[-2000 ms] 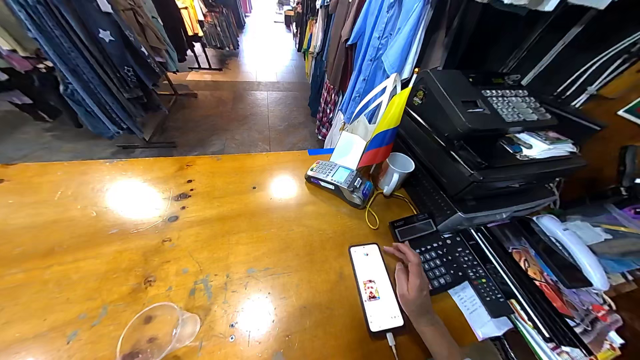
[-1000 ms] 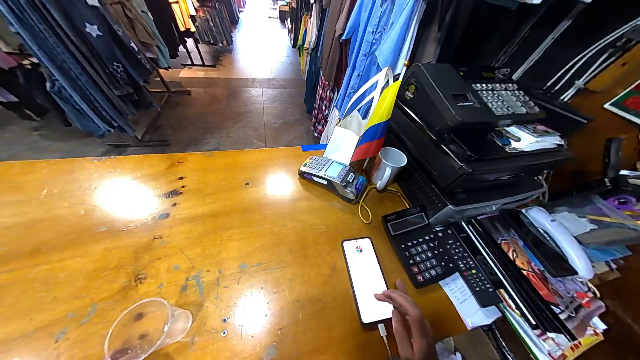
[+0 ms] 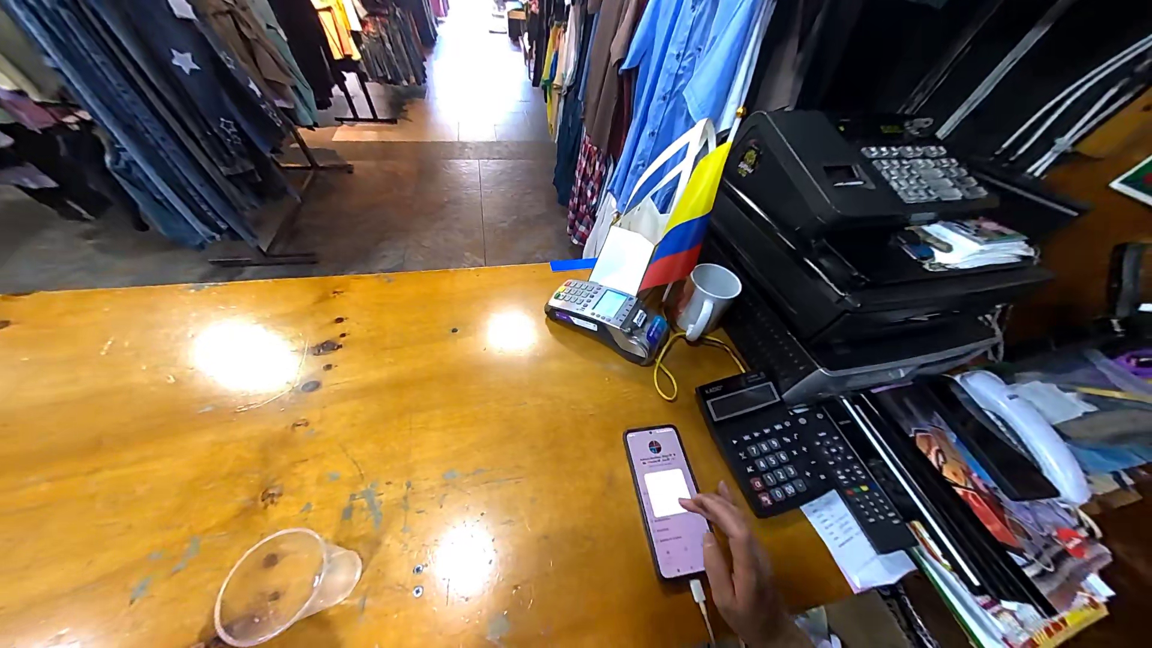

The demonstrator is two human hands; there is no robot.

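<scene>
A smartphone lies face up on the varnished wooden counter, its screen lit pinkish with a white square. A white charging cable is plugged into its lower end. My right hand comes in from the bottom edge, fingers apart, with the index fingertip on or just over the screen; it holds nothing. To the right of the phone lies a black desk calculator, with a black remote control beside it. My left hand is out of view.
A clear plastic cup stands at lower left. Farther back are a card payment terminal, a white mug and a small yellow, blue and red flag. A black cash register and a white telephone handset are at right. Clothes racks stand beyond.
The phone's screen has gone from mostly white to pinkish with a white square. My right hand, beside the phone's upper right two seconds ago, has its fingertip at the middle of the screen.
</scene>
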